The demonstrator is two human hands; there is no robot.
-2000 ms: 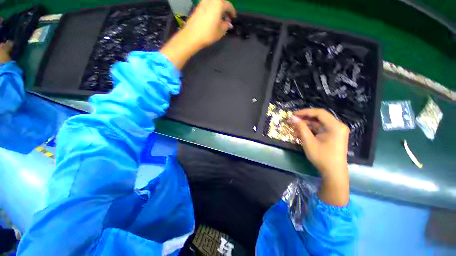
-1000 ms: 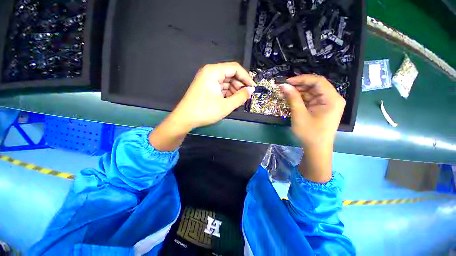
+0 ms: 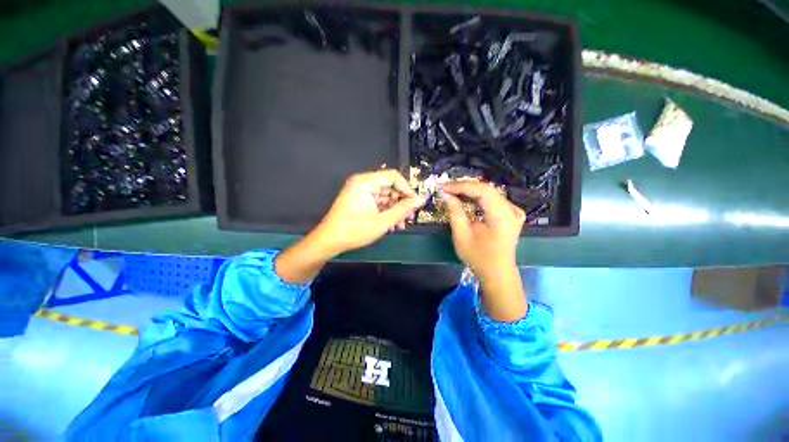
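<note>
My left hand (image 3: 374, 207) and my right hand (image 3: 483, 223) meet fingertip to fingertip over the small gold metal pieces (image 3: 458, 212) at the near-left corner of the tray's right compartment. My left thumb and finger pinch a small dark part, seemingly a black plastic part. My right thumb and finger pinch at its end; what they hold is too small to make out. Loose black plastic parts (image 3: 484, 112) fill the rest of that compartment. The large black divided tray (image 3: 307, 129) has a few black parts at the far edge of its left compartment.
A second black tray (image 3: 195, 129) with shiny dark parts lies to the left. On the green bench (image 3: 692, 194) at right are a clear bag (image 3: 615, 141), a whitish bag of small parts (image 3: 669, 135) and a thin white strip (image 3: 639, 198). A blue sleeve (image 3: 26, 289) shows at far left.
My left hand has come from the far edge of the left compartment to the gold pieces. Both hands have since closed together until their fingertips meet. The camera view has shifted.
</note>
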